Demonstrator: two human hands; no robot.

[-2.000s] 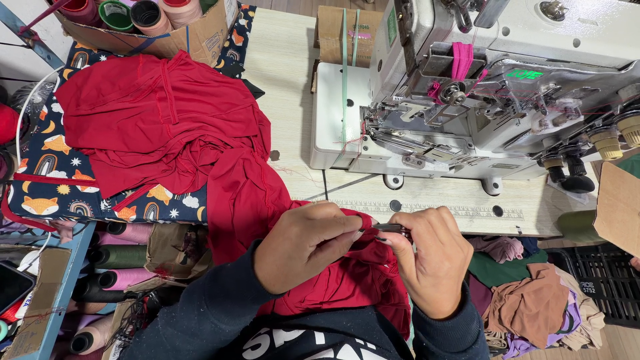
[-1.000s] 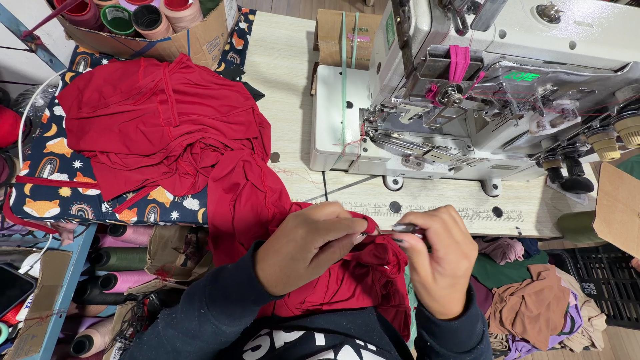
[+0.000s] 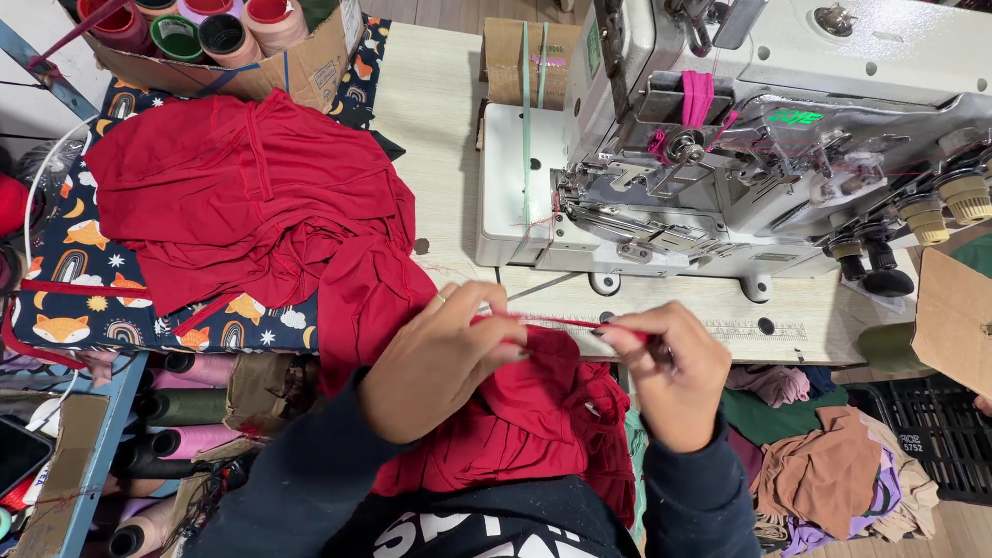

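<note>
Between my two hands, a thin red fabric strip (image 3: 564,320) is stretched above the table's front edge. My left hand (image 3: 449,356) pinches one end of it, and my right hand (image 3: 673,364) grips the other with curled fingers; a small dark or metallic item shows in the right palm, too hidden to name. Red fabric (image 3: 535,418) lies gathered on my lap below the hands and runs up to the left into a heaped red garment (image 3: 256,201) on the table. A white industrial sewing machine (image 3: 519,178) stands beyond my right hand, its needle area facing left.
A cardboard box (image 3: 294,74) of thread cones stands at the back left, on fox-print fabric (image 3: 70,310). More thread cones (image 3: 190,407) fill a shelf at lower left. At lower right are folded and heaped cloths (image 3: 814,465), a black plastic crate (image 3: 942,434) and a cardboard flap (image 3: 957,318).
My hands have moved apart from their close position, and a thin red strip now stretches between them. The red garment on the table has stayed in place.
</note>
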